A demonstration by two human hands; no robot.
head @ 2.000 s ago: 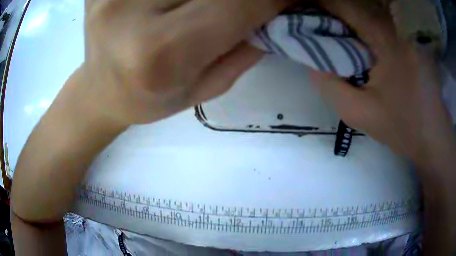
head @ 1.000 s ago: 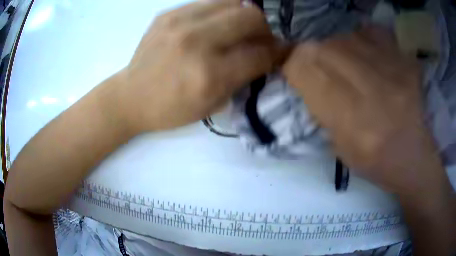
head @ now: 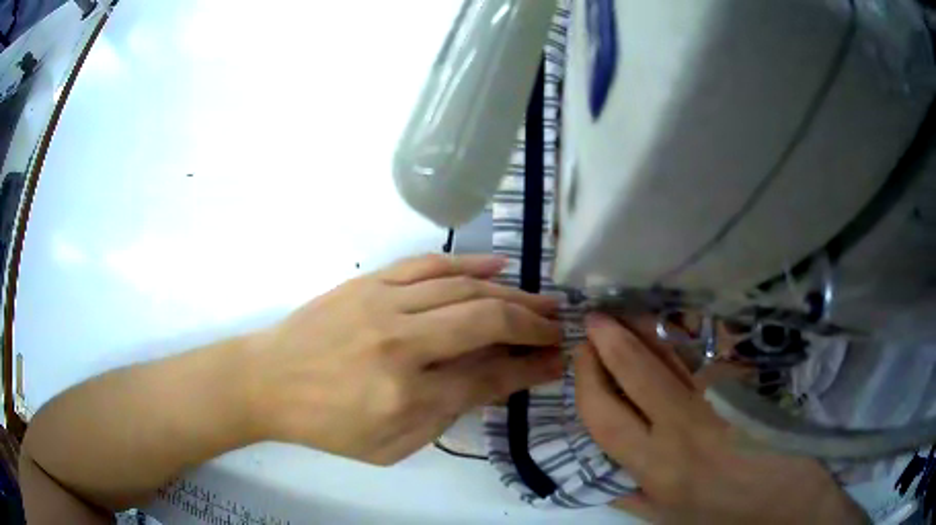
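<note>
The striped waistband (head: pixel 508 220) with a black tape (head: pixel 533 174) along it runs from the top down beside the sewing machine head (head: pixel 698 123), and its lower end curves near the table front. My left hand (head: pixel 411 354) lies over the band with its fingers pressed on the cloth, fingertips at the machine's needle area. My right hand (head: pixel 657 410) is to the right of it, thumb and fingers at the same edge of the cloth. The needle and presser foot are hidden. Whether my right hand holds a tool cannot be told.
A pale rounded lamp tube (head: pixel 452 133) hangs left of the head. Metal thread guides (head: pixel 708 333) and a pale curved bar (head: pixel 811 436) stand over my right hand. White gathered cloth (head: pixel 872 374) is at the right. The white table (head: pixel 205 226) has a printed ruler at its front.
The view has moved up to show the machine head and lamp. The cloth, earlier bunched between my hands, now lies lengthwise beside the head with both hands on it.
</note>
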